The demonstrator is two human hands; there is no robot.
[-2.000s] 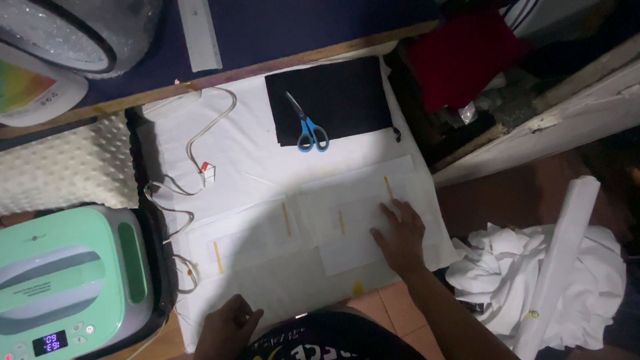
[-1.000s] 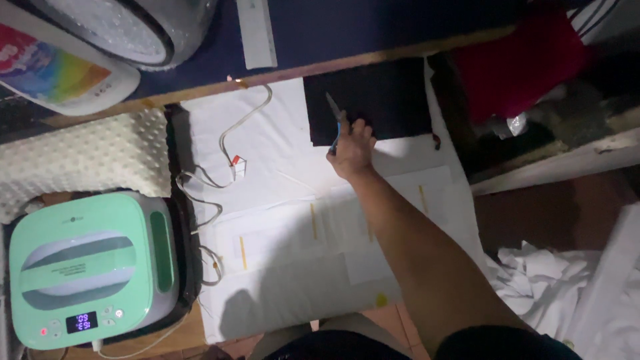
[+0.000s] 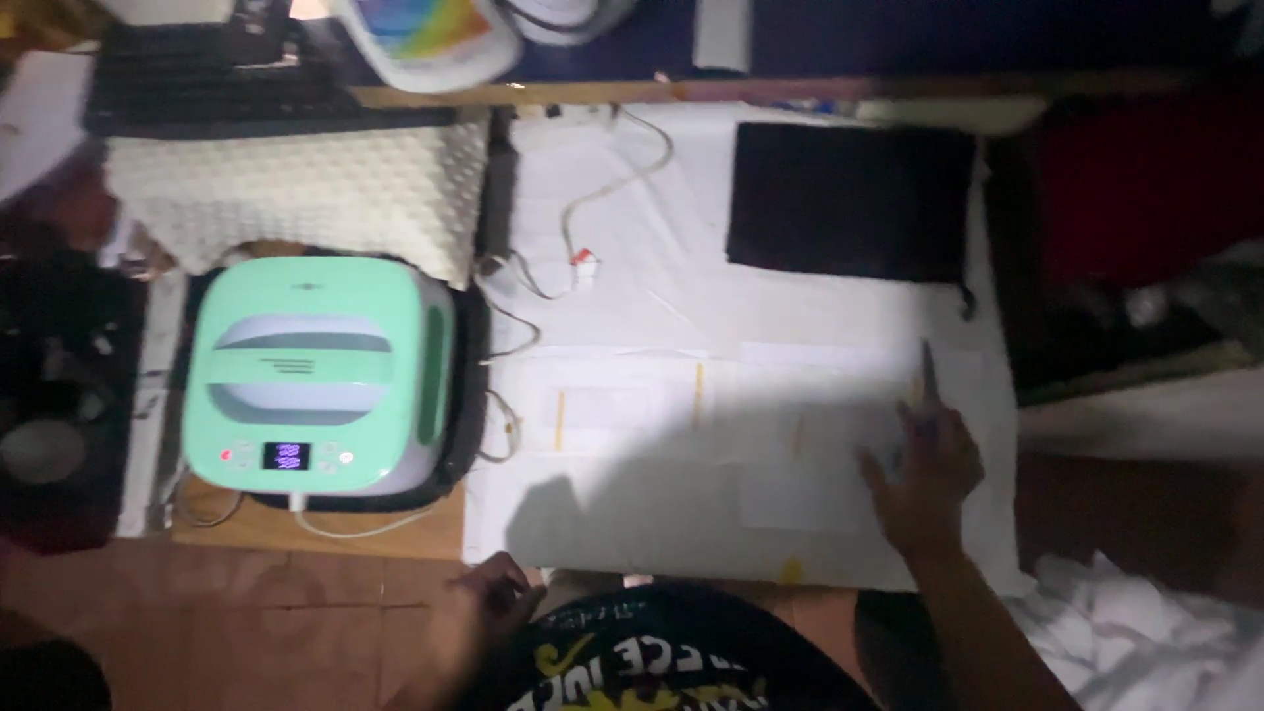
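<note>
My right hand (image 3: pixel 923 474) is over the right part of the white cloth, at the handles of the scissors (image 3: pixel 928 375), whose blades point away from me. Blur hides whether the fingers grip the handles. Under and beside that hand lies a sheet of white paper (image 3: pixel 790 494), with yellow strips nearby. Two more yellow strips (image 3: pixel 699 395) cross a paper piece (image 3: pixel 602 407) on the left. My left hand (image 3: pixel 499 588), blurred, hangs at the cloth's front edge with its fingers curled; nothing shows in it. A black cloth (image 3: pixel 849 202) lies flat at the back right.
A mint-green heat press (image 3: pixel 306 370) with a lit display stands at the left on a dark mat. A pale cable (image 3: pixel 573 212) runs over the white cloth. Dimpled cream fabric (image 3: pixel 306 197) lies behind the press, red fabric (image 3: pixel 1145 188) at the right, and crumpled white cloth (image 3: pixel 1136 632) at the lower right.
The scissors lay on the black cloth at first; my right hand reached them there and is now nearer me with them, over the white cloth. The view has shifted left.
</note>
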